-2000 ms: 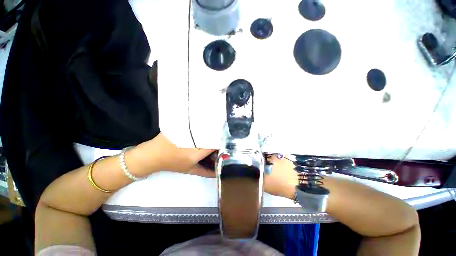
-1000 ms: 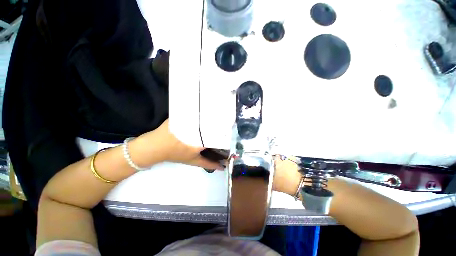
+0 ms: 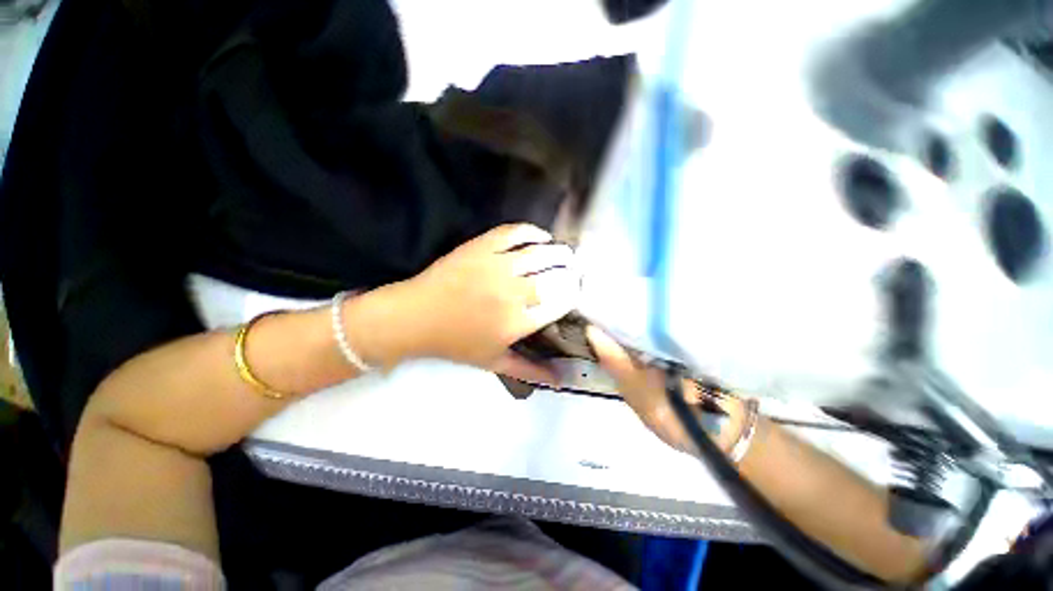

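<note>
Black cloth (image 3: 312, 173) lies heaped at the left and reaches to the machine head. My left hand (image 3: 508, 289) is over its front edge, fingers bent, and grips a folded dark brown-grey strip (image 3: 568, 335). My right hand (image 3: 641, 387) is just right of it, a finger at the strip's right end, partly hidden behind blurred machine parts. A brownish band (image 3: 502, 129) shows on the cloth beyond my left hand. The needle and presser foot cannot be made out.
The white machine head (image 3: 774, 266) with round black plugs fills the right side, blurred, with a blue edge. A blurred dark bar crosses in front of my right wrist. The white table's front edge (image 3: 485, 491) carries a scale-like strip.
The view has shifted so the machine head stands further right and blurred. Both hands and the strip, largely hidden behind the head and metal guard before, now show.
</note>
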